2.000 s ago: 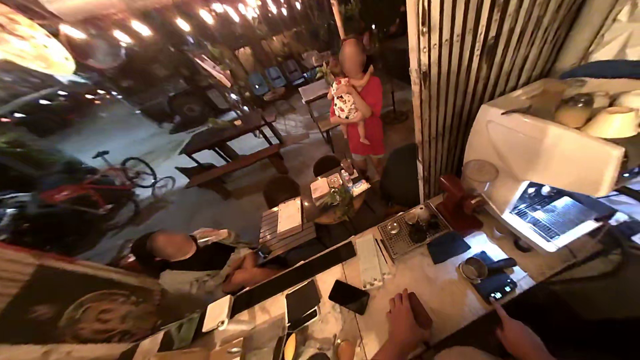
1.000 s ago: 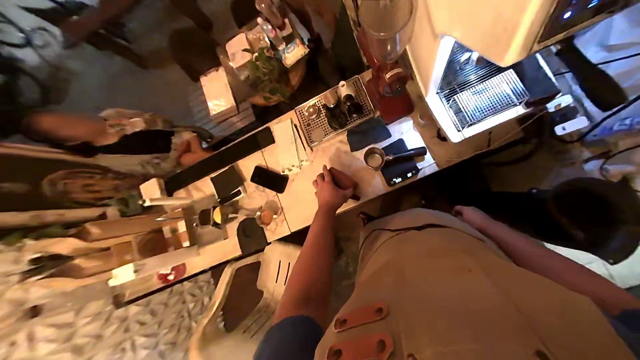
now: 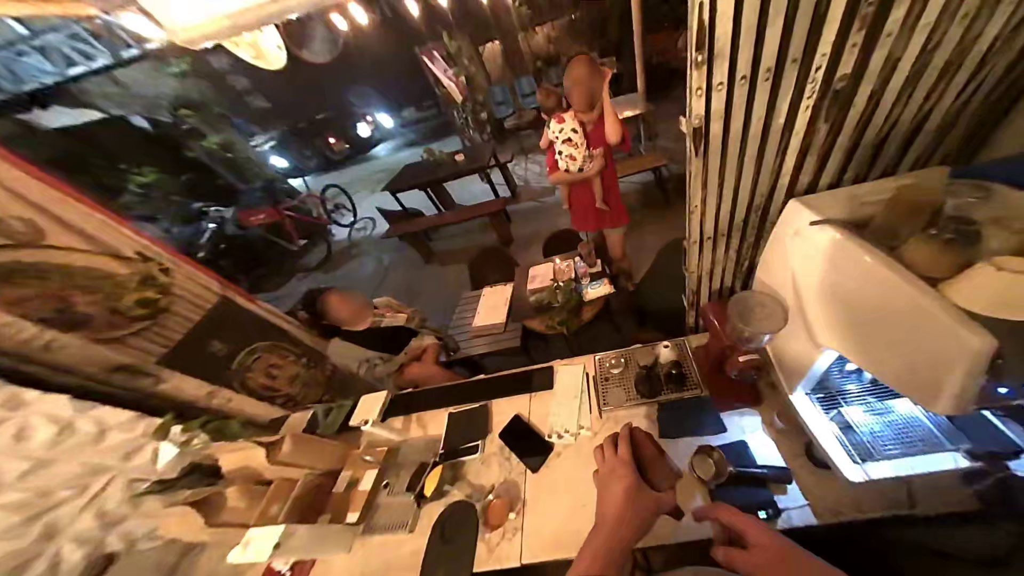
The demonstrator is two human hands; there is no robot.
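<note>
My left hand (image 3: 624, 484) is closed around a brown pouch or wallet-like object (image 3: 652, 458) at the front of the counter. Beside it my right hand (image 3: 740, 534) has its fingertips at a small pale object (image 3: 690, 492) near the brown item's lower end; whether it grips this cannot be told. A portafilter (image 3: 724, 468) with a dark handle lies just beyond, over a black scale (image 3: 744, 500) with a lit display. A folded dark cloth (image 3: 691, 418) lies behind these.
An espresso machine (image 3: 872, 304) and a red coffee grinder (image 3: 730, 352) stand at right. A drip tray (image 3: 604, 388) with small vessels, a black phone (image 3: 526, 442) and a glass (image 3: 500, 508) are on the counter (image 3: 560, 500). Beyond it, one person sits; another stands holding a baby.
My right hand has come from beside the apron, in the frame a second ago, to the counter near my left hand. The view has swung up and outward since that frame.
</note>
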